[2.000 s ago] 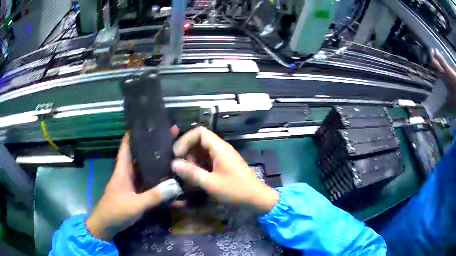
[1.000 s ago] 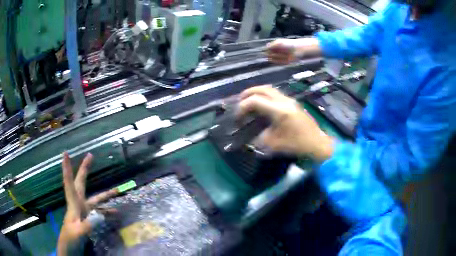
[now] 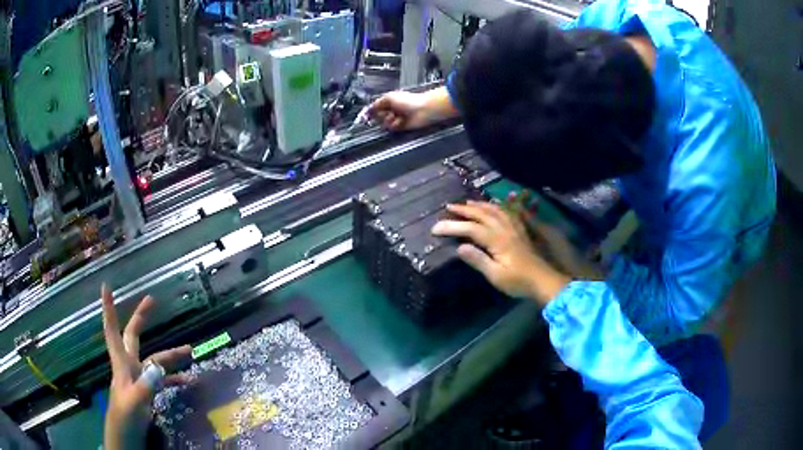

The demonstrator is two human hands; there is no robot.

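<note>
My left hand [image 3: 130, 378] is at the lower left with fingers spread, over the left edge of the black tray [image 3: 385, 420]; a whitish wrap is on one finger. Many small silvery rings [image 3: 304, 373] lie in the tray around a yellow-tan patch [image 3: 231, 418]. A green label [image 3: 211, 344] is on the tray's far edge. My right hand [image 3: 500, 246] lies palm down with fingers apart on the right part of the stack of black plates [image 3: 401, 215]. No plate is seen lifted in it.
A person [image 3: 696, 167] in a blue smock and dark cap leans in at the right, one hand [image 3: 409, 110] over the conveyor rails. A silver-white rail end block [image 3: 236, 253] stands behind the tray. The green bench top [image 3: 352, 308] lies between tray and stack.
The view has turned right. My hands have parted; the black plate that my left hand held is out of it. My right hand has gone to the stack. The neighbour has leaned in.
</note>
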